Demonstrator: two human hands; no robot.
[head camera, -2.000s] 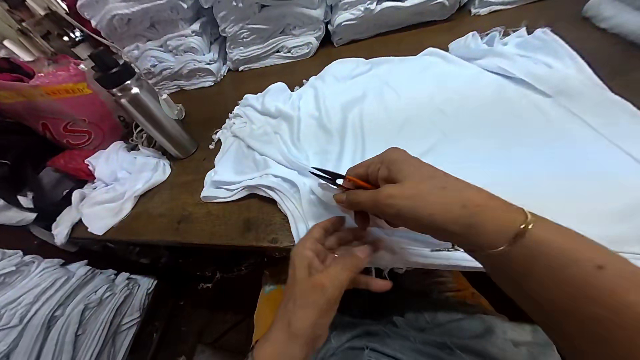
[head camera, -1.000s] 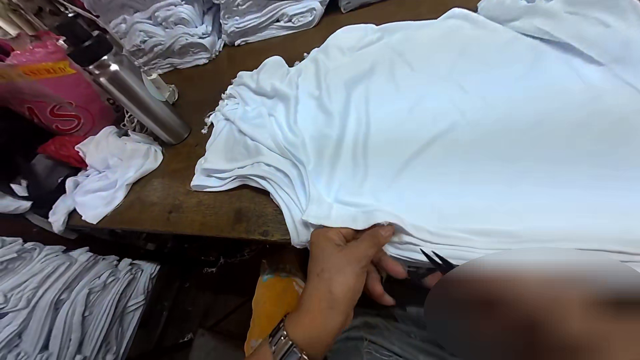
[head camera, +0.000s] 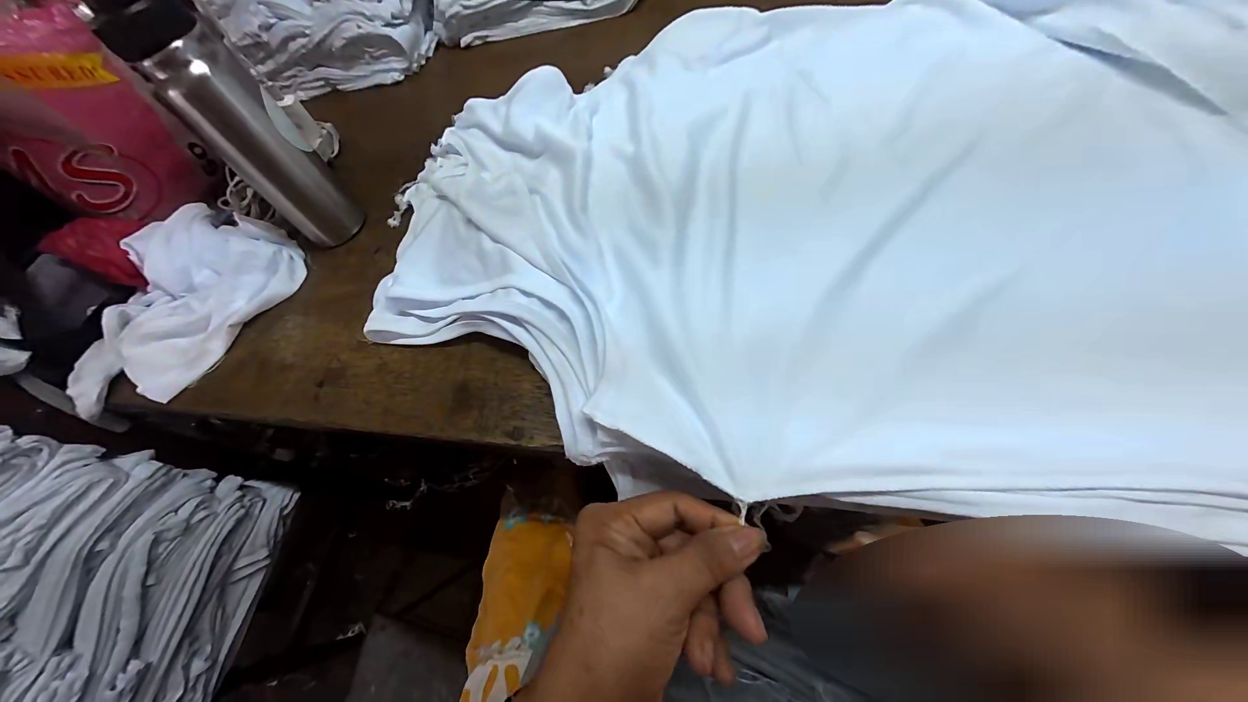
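Layered white knit garments (head camera: 829, 244) lie spread over the wooden table, their lower edge at its front. My left hand (head camera: 673, 575), low in the middle, pinches a thread tuft (head camera: 743, 512) at the top garment's edge between thumb and forefinger, drawing the cloth to a point. Of my right hand, only a small bit of skin (head camera: 868, 539) shows beside the blurred patch at the lower right; its fingers and anything in them are hidden. The thread snips seen earlier are not visible.
A steel bottle (head camera: 263, 136) stands by a pink plastic bag (head camera: 88, 127) at the left, near a crumpled white cloth (head camera: 195, 292). Folded white stacks (head camera: 322, 39) line the back. More piled cloth (head camera: 127, 575) sits below the table's front edge (head camera: 390, 424).
My left hand has gone from loosely spread fingers to a pinch at the garment's edge. The right hand, which held orange-handled snips over the cloth, has moved down and right, largely behind the blur.
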